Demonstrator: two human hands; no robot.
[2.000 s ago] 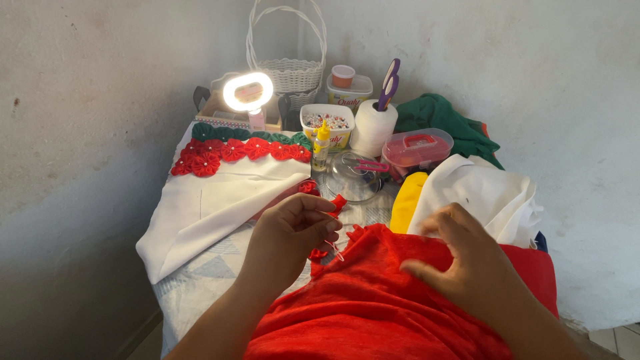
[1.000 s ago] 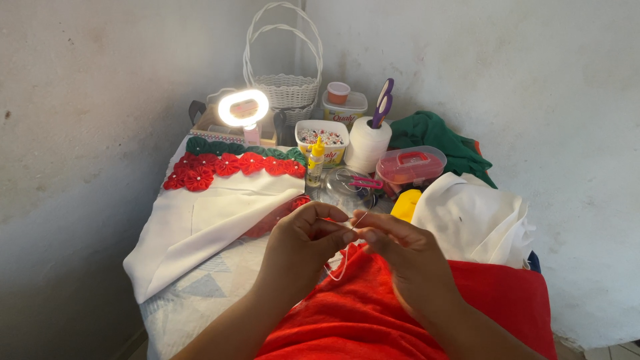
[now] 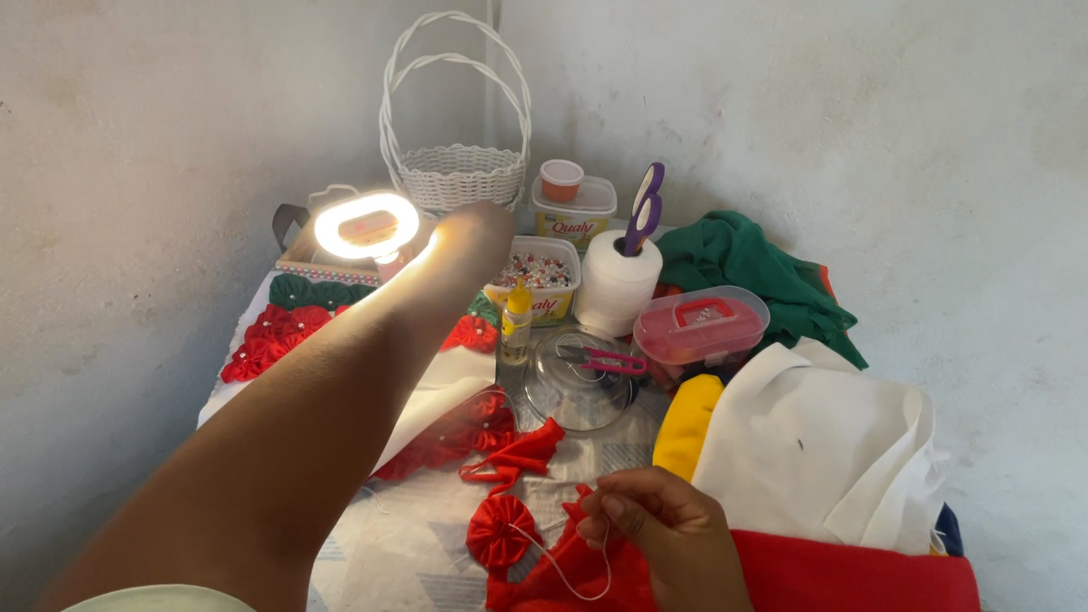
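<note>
My left hand (image 3: 483, 229) reaches far forward over the back of the tub of beads (image 3: 537, 270); its fingers are hidden behind the wrist. My right hand (image 3: 650, 518) is low at the centre right, thumb and fingertips pinched on a white thread (image 3: 571, 586). That thread runs to a gathered red fabric rosette (image 3: 501, 531) on the table cover. A needle is too small to make out. Red fabric strips (image 3: 531, 450) lie just above the rosette, and red cloth (image 3: 858, 569) spreads below and right of my right hand.
Behind stand a white wicker basket (image 3: 463, 174), a lit lamp (image 3: 367, 225), a white thread cone (image 3: 618, 280) holding purple scissors (image 3: 644, 212), and a glue bottle (image 3: 516, 327). Pink thread snips (image 3: 612, 361) lie on a glass lid (image 3: 578, 399). A pink-red box (image 3: 701, 327) and folded white cloth (image 3: 816, 442) sit right.
My hands, together at the thread one second ago, are now apart. The left has reached forward to the bead tub; the right stays low with the thread. The red rosette now shows on the table.
</note>
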